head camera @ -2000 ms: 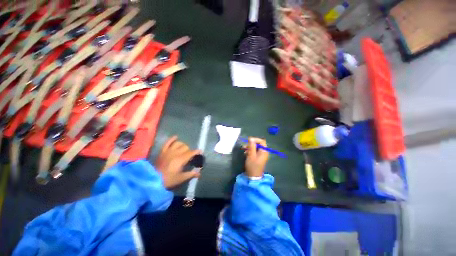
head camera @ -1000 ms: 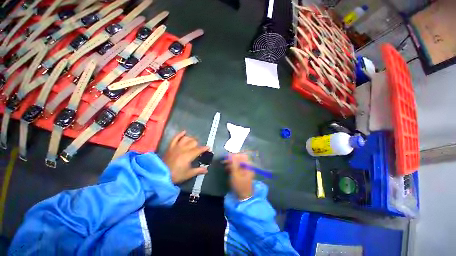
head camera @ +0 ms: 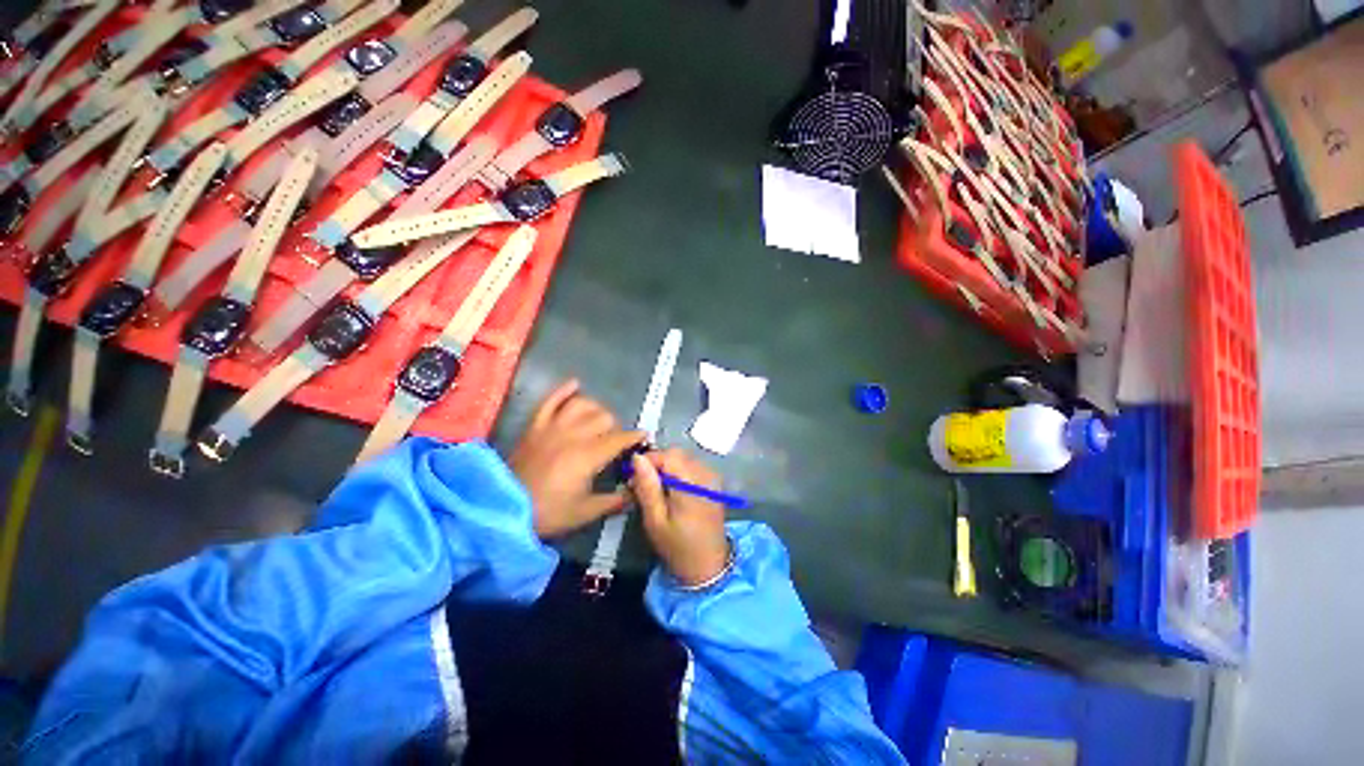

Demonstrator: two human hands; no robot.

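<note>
A wristwatch with a pale strap (head camera: 658, 380) lies flat on the green mat, its buckle end towards me. My left hand (head camera: 570, 461) is on the watch head from the left, thumb and finger at its edges. My right hand (head camera: 687, 524) holds a thin blue tool (head camera: 709, 492) with its tip end at the watch head. The fingers of both hands mostly hide the dark head and the tool's tip. A small white wipe (head camera: 727, 407) lies right of the strap. A blue cap (head camera: 869, 397) lies further right.
A red tray (head camera: 479, 374) at left carries many watches; a second red tray (head camera: 926, 264) stands far right. A white bottle (head camera: 1005, 440), yellow-handled knife (head camera: 962, 555), blue bin (head camera: 1137, 501) and tilted red grid tray (head camera: 1222, 344) are at right. White paper (head camera: 811, 213) lies before a black fan (head camera: 838, 135).
My right hand has moved left from beside the wipe to the watch, bringing the blue tool to the watch head. My left hand stays at the watch. The camera view has shifted slightly.
</note>
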